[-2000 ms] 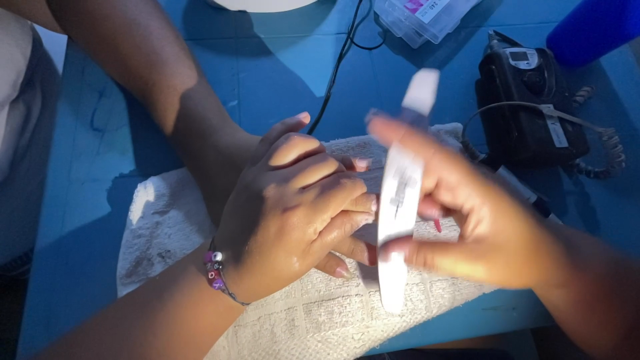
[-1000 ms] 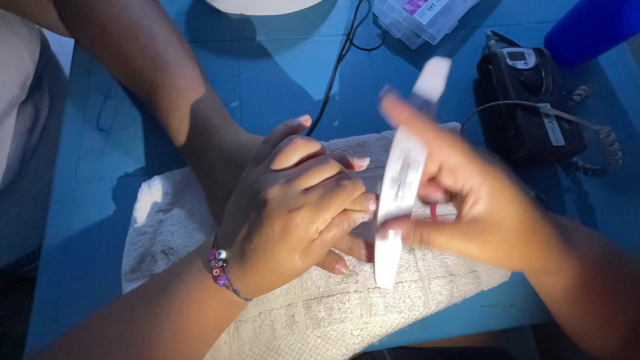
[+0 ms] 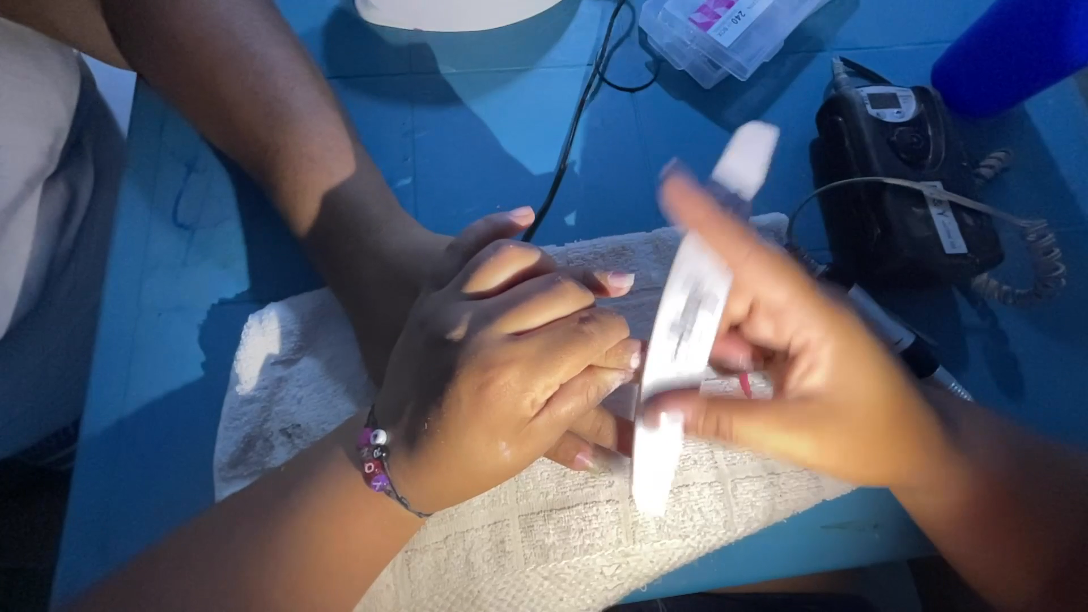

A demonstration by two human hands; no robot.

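My left hand (image 3: 501, 374), with a beaded bracelet (image 3: 375, 459) at its wrist, is closed over the fingers of another person's hand (image 3: 425, 263). That hand rests above a white towel (image 3: 544, 544), and several of its fingertips show past mine. A white nail file (image 3: 688, 314) is pinched between the thumb and fingers of my right hand (image 3: 790, 357), which is blurred. The file stands nearly upright in view, its edge by the fingertips of the held hand; whether it touches a nail I cannot tell.
A black electric nail drill control unit (image 3: 901, 187) with a coiled cord lies on the blue table (image 3: 510, 102) at the right. Near the top are a clear plastic case (image 3: 731, 42), a blue object (image 3: 1011, 55), a black cable (image 3: 578, 110) and a white rounded base (image 3: 455, 13).
The file and my right hand have shifted slightly, and the file's tilt differs a little from two seconds ago. My left hand keeps its hold on the other person's hand.
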